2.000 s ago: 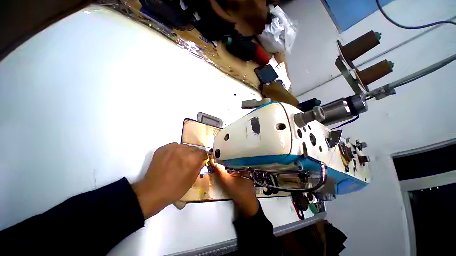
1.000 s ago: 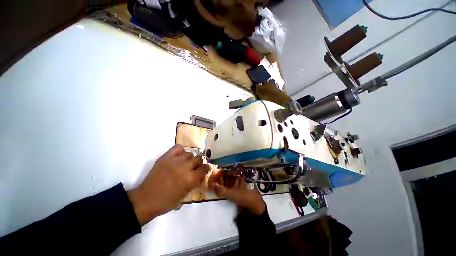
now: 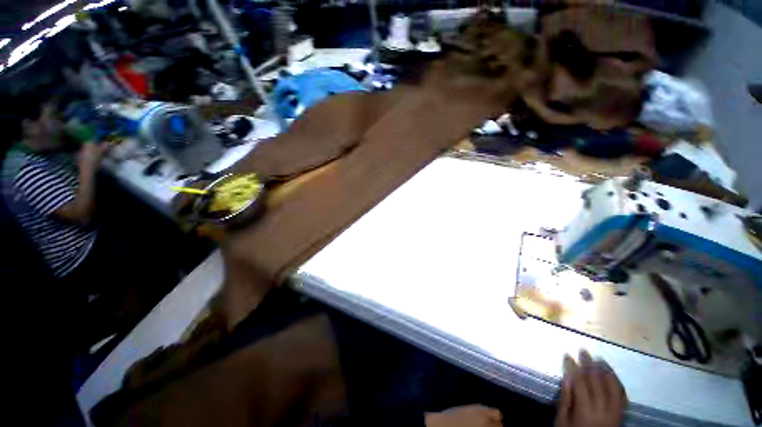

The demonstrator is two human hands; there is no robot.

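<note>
The white sewing machine [image 3: 618, 218] with a blue stripe stands on its stained pale bed [image 3: 576, 302] at the right. Black-handled scissors [image 3: 687, 334] lie on the bed under the machine arm. My right hand [image 3: 591, 390] rests on the table's front edge, its fingers extended, with nothing seen in it. My left hand [image 3: 464, 416] is at the bottom edge and mostly cut off; its fingers cannot be made out. Both hands are away from the needle area. Long brown fabric pieces [image 3: 368, 179] lie across the table's left end.
A bowl of yellow food [image 3: 234, 196] sits on the brown fabric at the left. More brown cloth [image 3: 251, 379] hangs near the bottom left. A person in a striped top [image 3: 54, 196] is at a neighbouring machine [image 3: 171, 129]. A white plastic bag [image 3: 677, 104] lies at the back right.
The view has swung left and the machine now shows at the right. Both hands have left the needle area and come down to the table's front edge.
</note>
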